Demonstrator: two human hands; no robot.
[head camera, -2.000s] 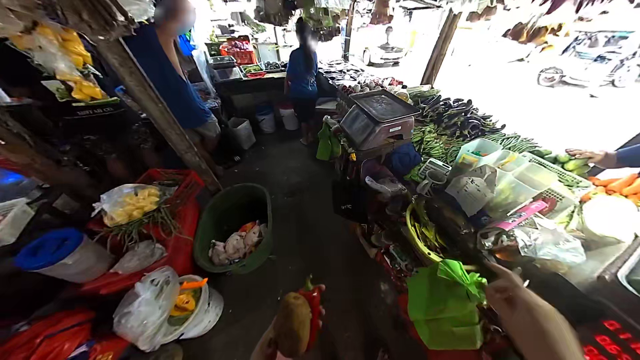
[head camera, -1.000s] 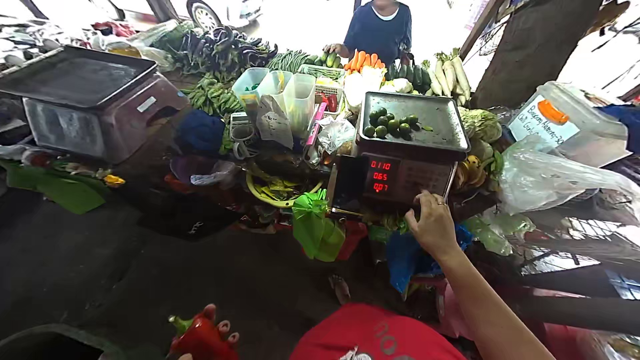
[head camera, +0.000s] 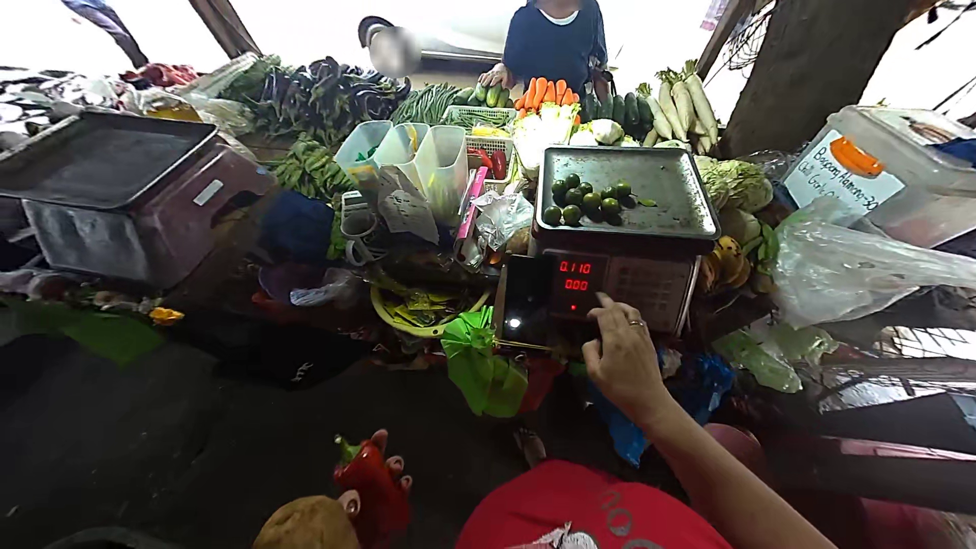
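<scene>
My right hand (head camera: 625, 354) reaches to the front panel of a digital scale (head camera: 619, 284), its index finger extended beside the lit red digits and the other fingers partly curled, holding nothing. Several small green citrus fruits (head camera: 591, 200) lie on the left part of the scale's metal pan (head camera: 663, 171). At the bottom, my left hand (head camera: 381, 476) has its fingers around a red bell pepper (head camera: 372, 484) with a green stem. Against that hand, low in the view, is a brown potato-like root vegetable (head camera: 306, 524); its lower part is cut off by the frame edge.
A second scale (head camera: 114, 183) stands at the left. Clear containers (head camera: 441, 164), a yellow basket (head camera: 431, 330) and a green plastic bag (head camera: 482, 366) are nearby. Carrots (head camera: 545, 91) and white radishes (head camera: 686, 107) lie behind. A person (head camera: 555, 38) stands across the stall. A clear bag (head camera: 854, 267) hangs right.
The view has swung right from the aisle to the stall since two seconds ago. On the scale display, the middle figure has changed to zeros since one second ago. The pepper remains in my left hand.
</scene>
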